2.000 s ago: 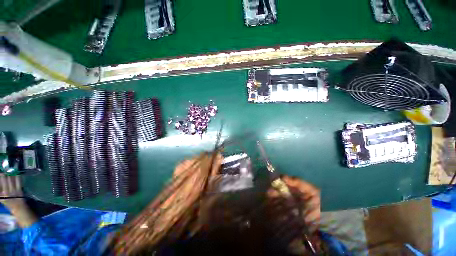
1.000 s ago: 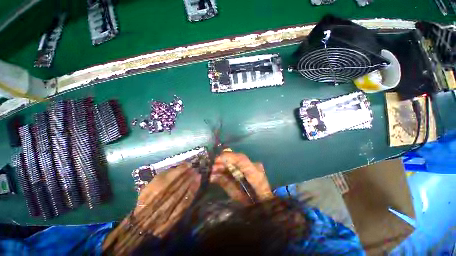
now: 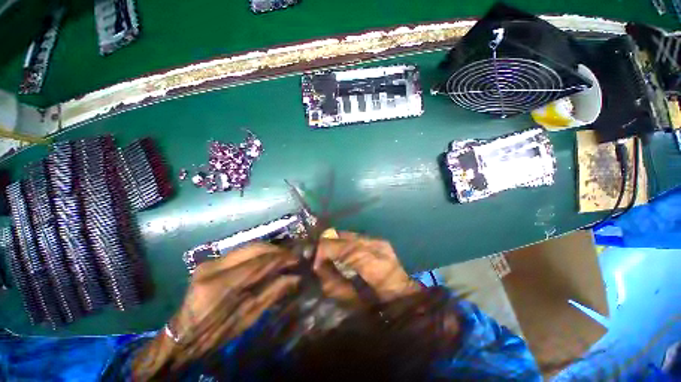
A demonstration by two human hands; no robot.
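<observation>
A circuit board (image 3: 250,237) lies on the green bench, its lower part covered by my left hand (image 3: 243,287). My right hand (image 3: 369,265) is bent around a slim tool with a pale yellowish grip (image 3: 330,234), beside the board's right end. A thin tip (image 3: 297,195) points up and left above that end. Dark hair hangs in front of both hands and hides the fingertips. I cannot tell whether my left fingers hold a part. A loose heap of pinkish-silver components (image 3: 230,166) lies above the board.
Dark ribbed component rows (image 3: 71,224) stand at left. One board (image 3: 364,95) lies near the cream rail (image 3: 246,63), another board or stack (image 3: 502,166) at right. A fan (image 3: 502,86), white cup (image 3: 590,101) and wooden pad with cables (image 3: 597,173) are further right. Boards lie on the belt behind.
The view has shifted to the right. My right hand with the tool has moved in close to my left hand. The board under my left hand shows more of its length.
</observation>
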